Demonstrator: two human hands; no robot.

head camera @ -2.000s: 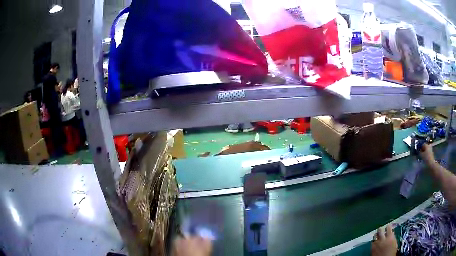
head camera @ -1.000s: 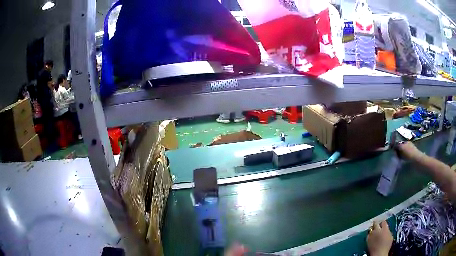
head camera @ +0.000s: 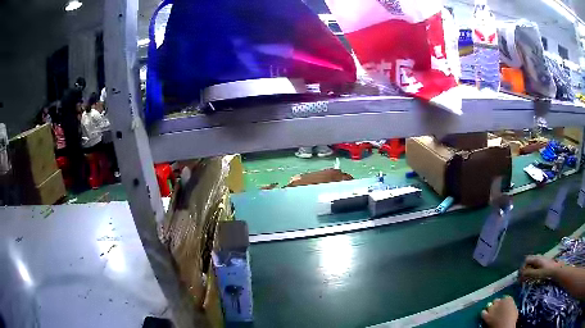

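A white-blue retail box with a dark product picture stands on the green conveyor belt, near the wrapped cardboard, its dark top flap raised. A second retail box stands slightly tilted farther right on the belt, its top open. Another small white box stands beyond it. Neither of my hands is in the picture. The two hands at the lower right belong to a neighbouring worker; one is at a heap of silvery cables.
Flattened cardboard stands beside the metal post. A shelf with bags crosses above the belt. An open brown carton and pale boxes lie across the belt. A white table is at left.
The nearest retail box has moved left along the belt to the cardboard. The blurred hand at the bottom edge is gone. The neighbour's hand has let go of a box and moved to the cables.
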